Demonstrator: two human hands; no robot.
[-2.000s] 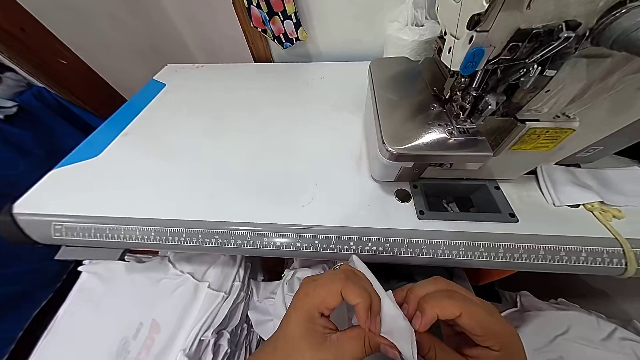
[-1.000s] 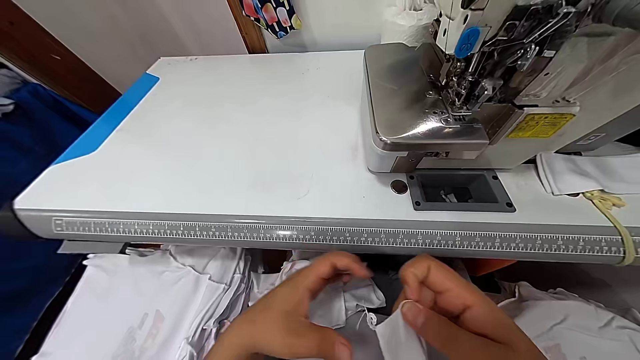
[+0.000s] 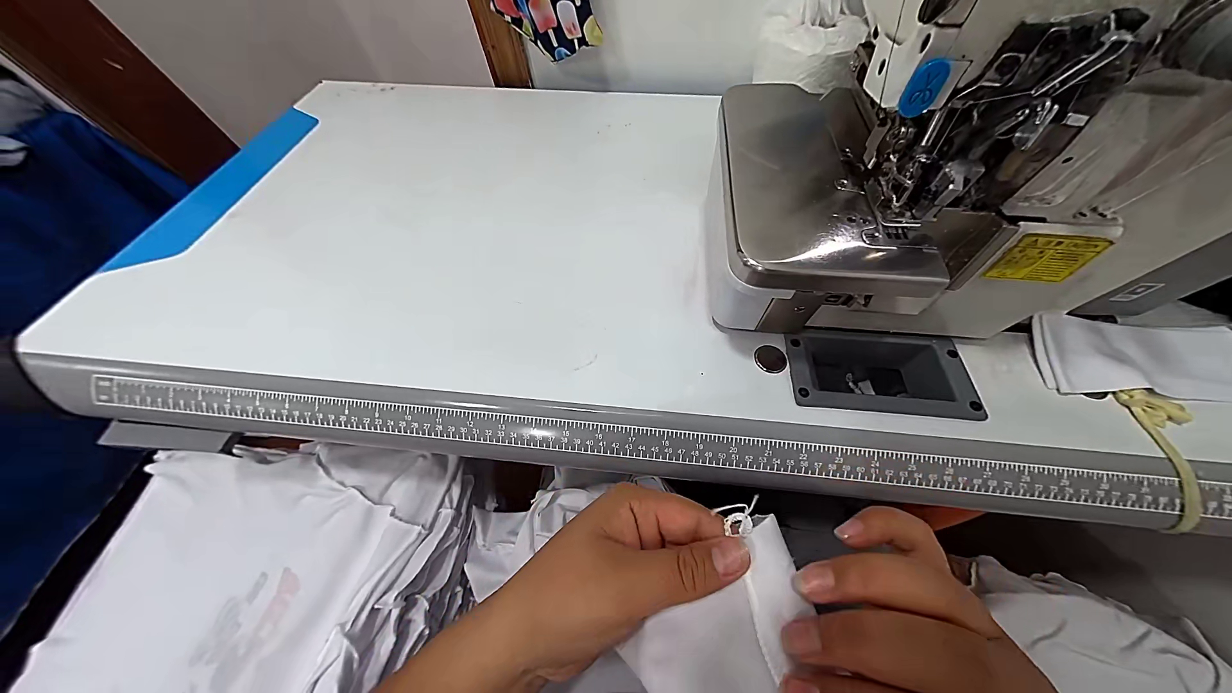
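Observation:
A white fabric piece (image 3: 717,635) with a stitched seam hangs in front of the table's near edge. My left hand (image 3: 626,577) pinches its upper corner between thumb and forefinger, beside a small tangle of white thread (image 3: 739,522). My right hand (image 3: 895,606) rests its fingertips against the fabric's right edge, fingers spread; whether it grips there I cannot tell. Above and to the right, an overlock sewing machine (image 3: 837,192) stands on the white table (image 3: 462,241).
Stacked white garments (image 3: 250,577) lie below the table at left, more white fabric (image 3: 1088,626) at right. A grey recessed tray (image 3: 885,375) sits before the machine. Folded white cloth (image 3: 1136,356) lies at right, near a yellow tie (image 3: 1169,448) round the ruler-marked edge (image 3: 616,438).
My left hand has moved from apart from the fabric's corner to pinching it. My right hand, which held the fabric a second ago, now has its fingers spread along its edge.

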